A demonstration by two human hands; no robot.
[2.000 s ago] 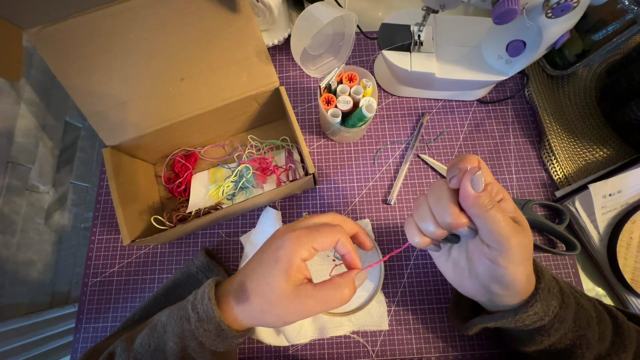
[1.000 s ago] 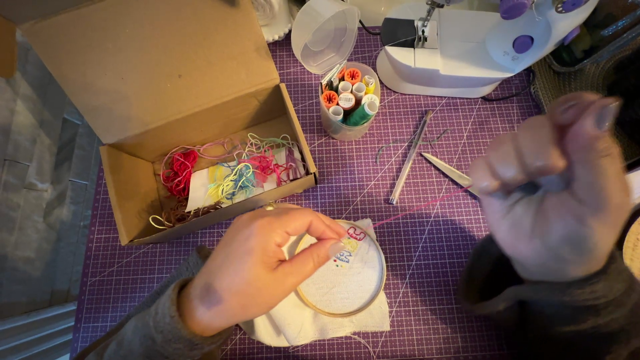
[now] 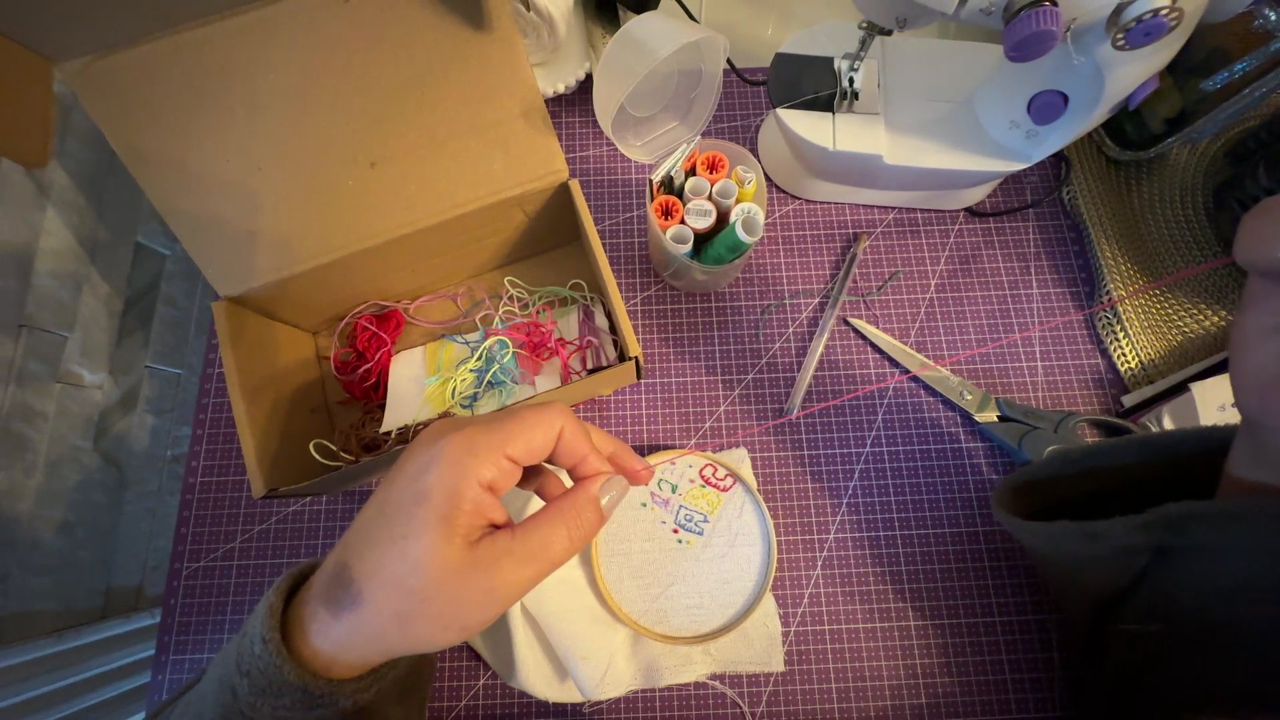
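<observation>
My left hand pinches one end of a pink embroidery thread between thumb and forefinger, just over the upper left rim of a wooden embroidery hoop. The thread runs taut up to the right, across the pen and the scissors, to my right hand, which is cut off by the right edge; its fingertips are partly out of view. White cloth stretched in the hoop carries small stitched shapes in red, yellow, blue, green and purple.
Metal scissors and a slim pen lie on the purple gridded mat. A cardboard box with tangled floss stands upper left. Behind are an open tub of thread spools, a white sewing machine and a woven mat.
My right hand has moved far to the right, and the pink thread between the hands is now longer and straight. My left hand was over the middle of the hoop and is now at its upper left rim.
</observation>
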